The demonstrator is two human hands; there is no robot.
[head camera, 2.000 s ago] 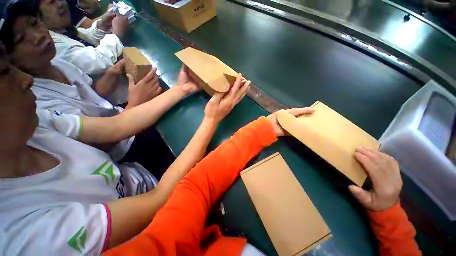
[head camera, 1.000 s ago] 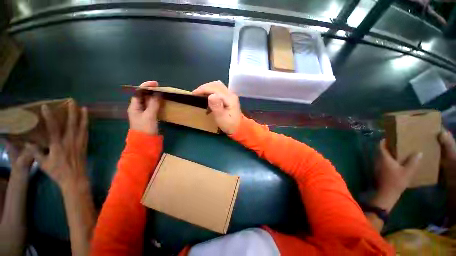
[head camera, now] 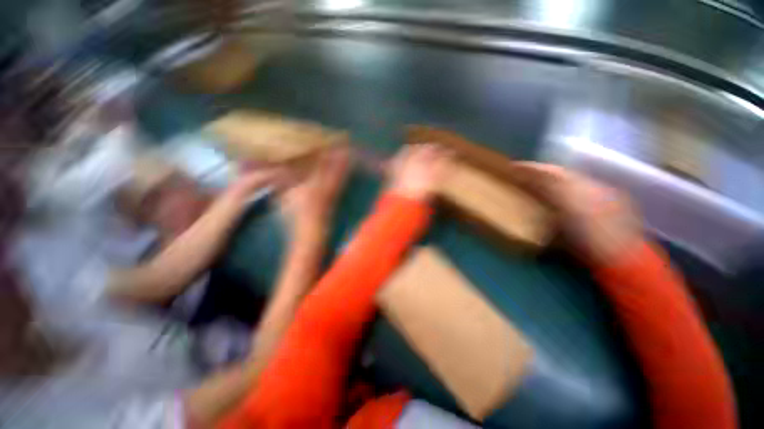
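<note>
The frame is strongly blurred. A brown cardboard mailer box [head camera: 494,194] is held up over the green bench at its belt-side edge. My left hand [head camera: 421,170] is on its left end and my right hand [head camera: 591,214] is on its right end. Its long front side faces me, with a darker strip along the top; whether the lid is shut cannot be told. A second flat brown mailer box [head camera: 455,331] lies on the bench in front of me, nearer my body, touched by neither hand.
The white tray [head camera: 641,180] stands on the belt at the right, contents blurred. At the left a neighbour's hands [head camera: 306,188] hold another brown box [head camera: 272,136]. Further left are more people and a brown carton [head camera: 219,67]. A metal rail [head camera: 469,46] runs behind the belt.
The view has swung left since one second ago, so the tray, my hands and both boxes appear further right. Both hands still hold the upper box. The neighbour at the left shows more fully.
</note>
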